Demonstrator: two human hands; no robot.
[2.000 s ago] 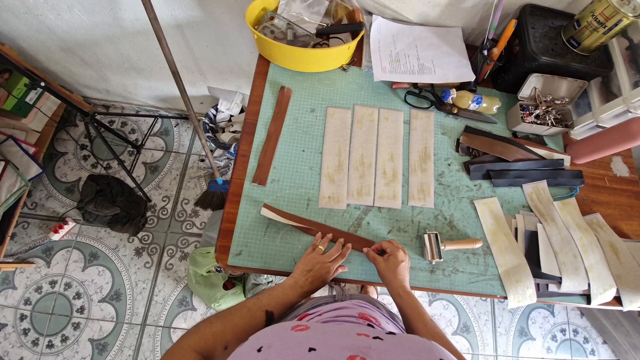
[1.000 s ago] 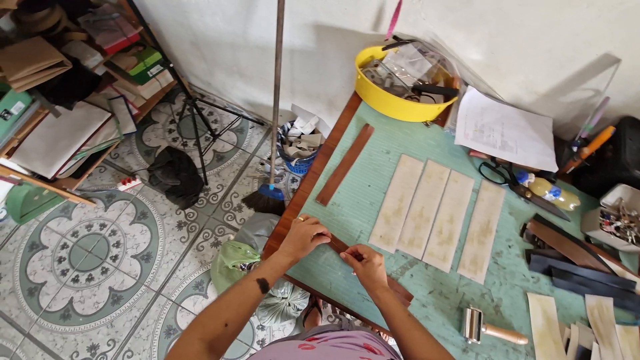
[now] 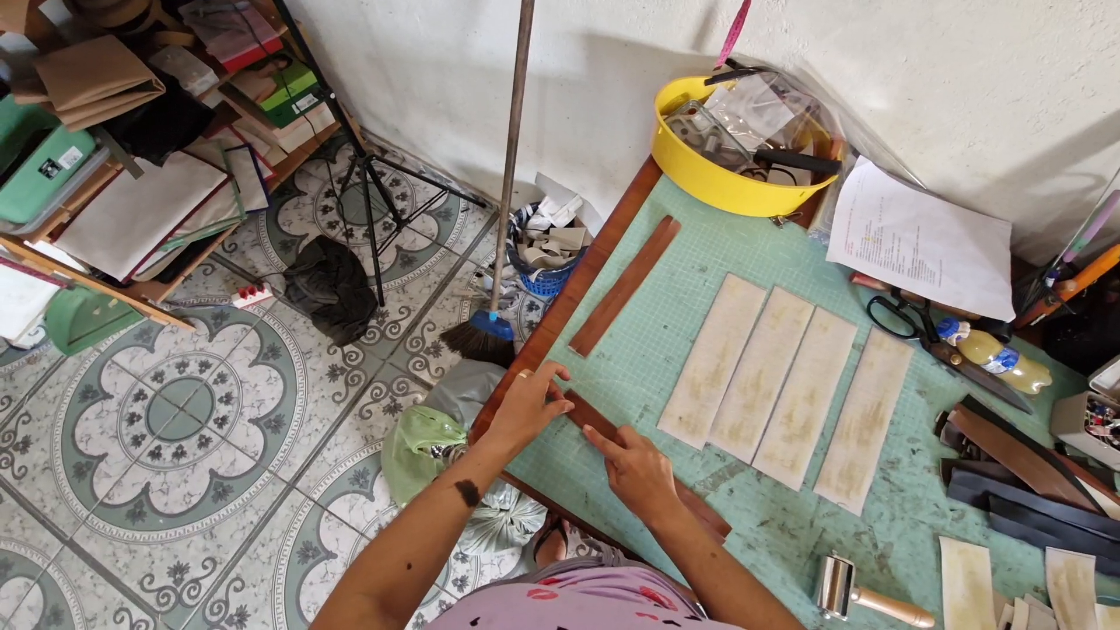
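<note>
A brown leather strip (image 3: 700,507) lies slantwise near the front edge of the green cutting mat (image 3: 604,490). My left hand (image 3: 529,402) is at its far left end, thumb and forefinger close to the tip; whether they pinch it I cannot tell. My right hand (image 3: 639,468) rests on the strip with its forefinger extended and covers the middle part. Farther back on the mat lies a second brown leather strip (image 3: 626,284). Several pale rectangular pieces (image 3: 713,359) lie side by side to the right. A metal hand roller with a wooden handle (image 3: 836,584) lies at the lower right.
A yellow tub (image 3: 744,179) of odds and ends and a printed sheet (image 3: 919,236) are at the back. Black scissors (image 3: 945,350), a small bottle (image 3: 997,354) and dark leather strips (image 3: 1041,499) lie right. A broom (image 3: 490,324) and a scrap basket (image 3: 547,276) stand beyond the table's left edge.
The view has swung far to the left. My left hand has moved along the strip to its left end, where its pale underside showed at first; now its brown face shows there.
</note>
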